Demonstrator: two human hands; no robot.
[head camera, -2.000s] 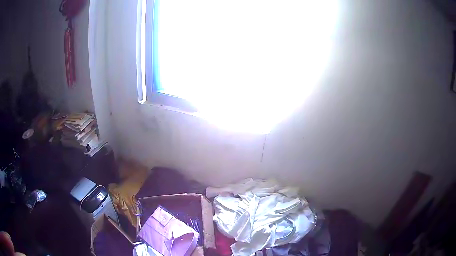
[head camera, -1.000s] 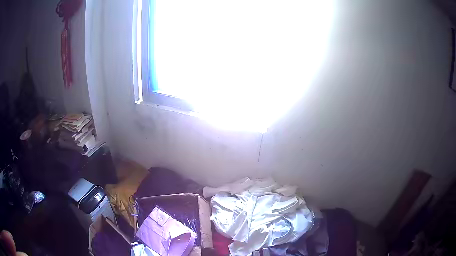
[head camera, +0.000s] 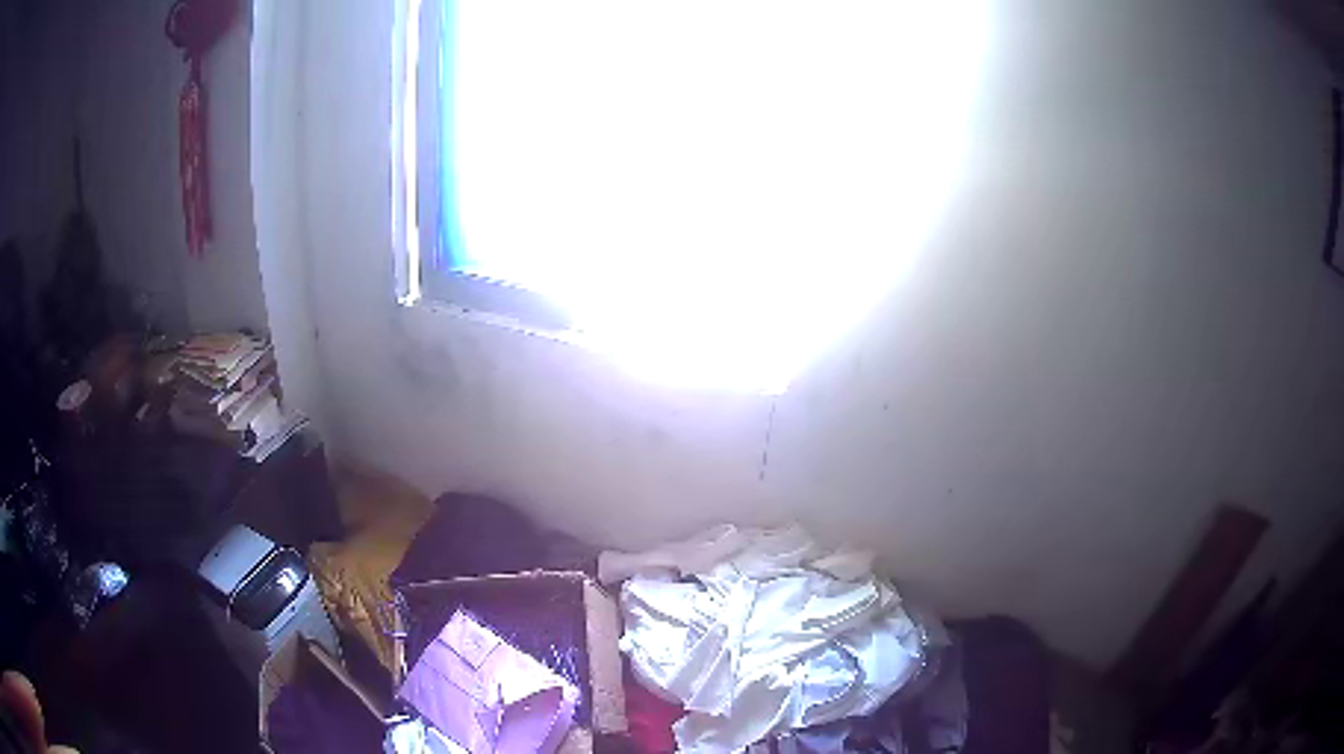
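Note:
Part of a finger, apparently of my left hand (head camera: 21, 713), shows small and blurred at the bottom left edge; the rest is cut off, so its grip cannot be seen. My right hand is out of the picture. Nearest in front, an open brown cardboard carton (head camera: 606, 657) stands at the bottom, with a pale pink-purple folded packet or box (head camera: 479, 684) lying in its opening. A heap of white cloth (head camera: 781, 626) lies to the right of the carton.
A bright window (head camera: 693, 162) is in the white wall (head camera: 1150, 295). At left are stacked papers or books (head camera: 229, 368), a grey-white device (head camera: 266, 578), yellow cloth (head camera: 361, 538) and a smaller open carton (head camera: 342, 678). A reddish board (head camera: 1201, 582) leans at right.
The view has turned slightly, so the window, carton and cloth heap sit a little further left. The finger stays at the bottom left edge. Nothing else has visibly moved.

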